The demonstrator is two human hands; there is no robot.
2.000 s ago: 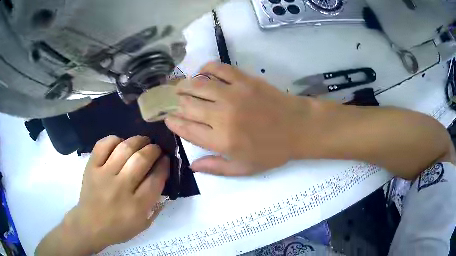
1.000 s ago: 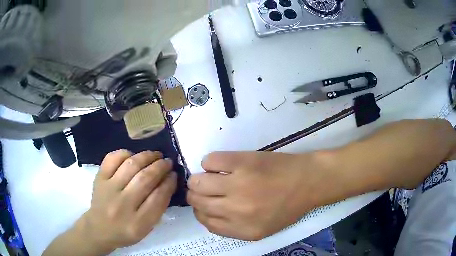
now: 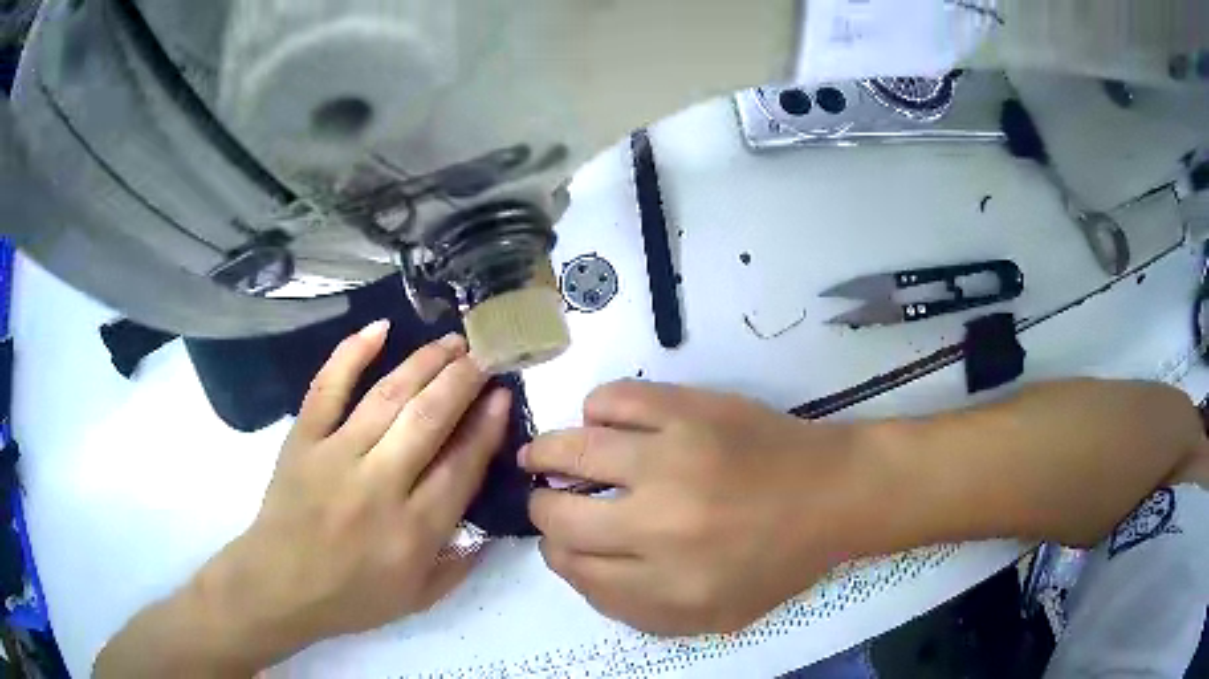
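Note:
A black cloth piece [image 3: 504, 493] lies on the white table under the sewing machine head [image 3: 385, 80]. A pale edge or stitch line shows along its right side. My left hand [image 3: 378, 478] lies flat on the cloth with its fingers spread, fingertips just left of the ribbed off-white knob [image 3: 517, 329]. My right hand [image 3: 690, 504] has its fingertips pinched at the cloth's right edge, with a thin strip between the fingers. The needle and presser foot are hidden behind the knob and machine head.
Black tweezers [image 3: 655, 242] and a round metal bobbin [image 3: 589, 283] lie right of the knob. Thread snips [image 3: 928, 291] and a black cloth scrap [image 3: 992, 352] lie further right. A silver phone-like slab [image 3: 875, 112] is at the back. Printed ruler marks [image 3: 796, 613] line the front edge.
My right hand has moved from beside the knob down to the cloth's right edge. My left hand has gone from curled to spread on the cloth. The view has shifted.

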